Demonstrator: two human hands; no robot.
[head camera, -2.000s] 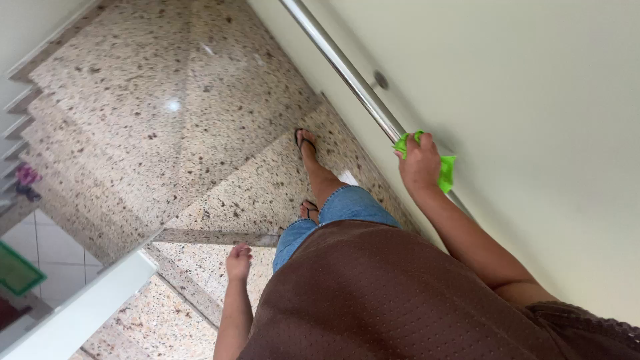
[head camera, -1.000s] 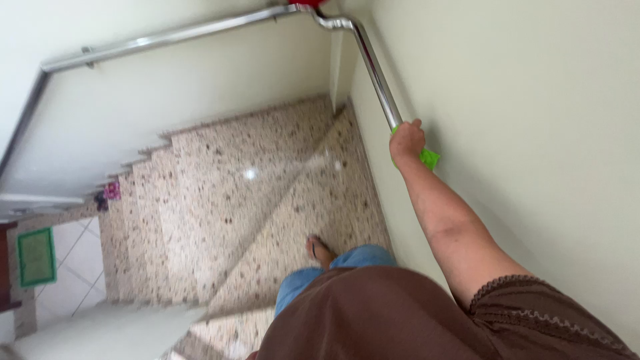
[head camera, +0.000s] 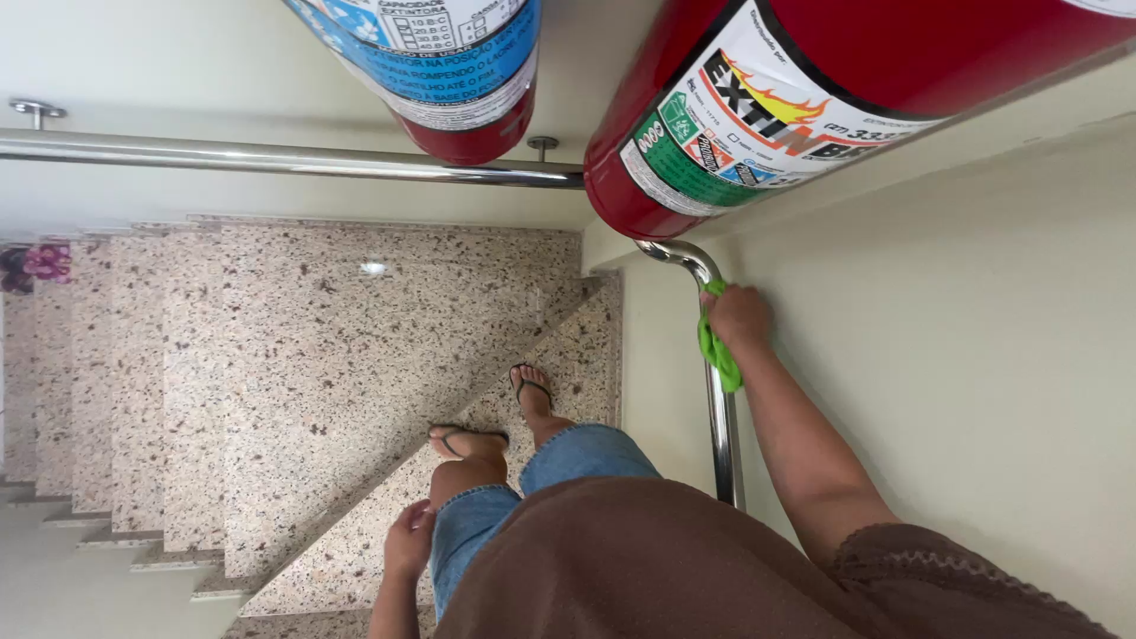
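My right hand (head camera: 744, 316) is closed around a bright green cloth (head camera: 717, 353), pressed on the polished metal handrail (head camera: 724, 435) along the right wall, just below the rail's bend. Part of the cloth hangs beside the rail. My left hand (head camera: 410, 537) hangs low by my left thigh, next to the denim shorts (head camera: 475, 524); its fingers are loosely curled, and whether they hold anything is not visible.
Two red fire extinguishers, one at the corner (head camera: 639, 169) and one left of it (head camera: 470, 133), hang over the rail. Another handrail stretch (head camera: 293, 160) runs left. Speckled stone steps (head camera: 195, 399) lead off left, with a pink flower-like object (head camera: 49, 262) at their far end.
My right hand with the green cloth has moved along the rail to near its bend. Both extinguishers now show large at the top. My left hand, unseen one second ago, is back in view.
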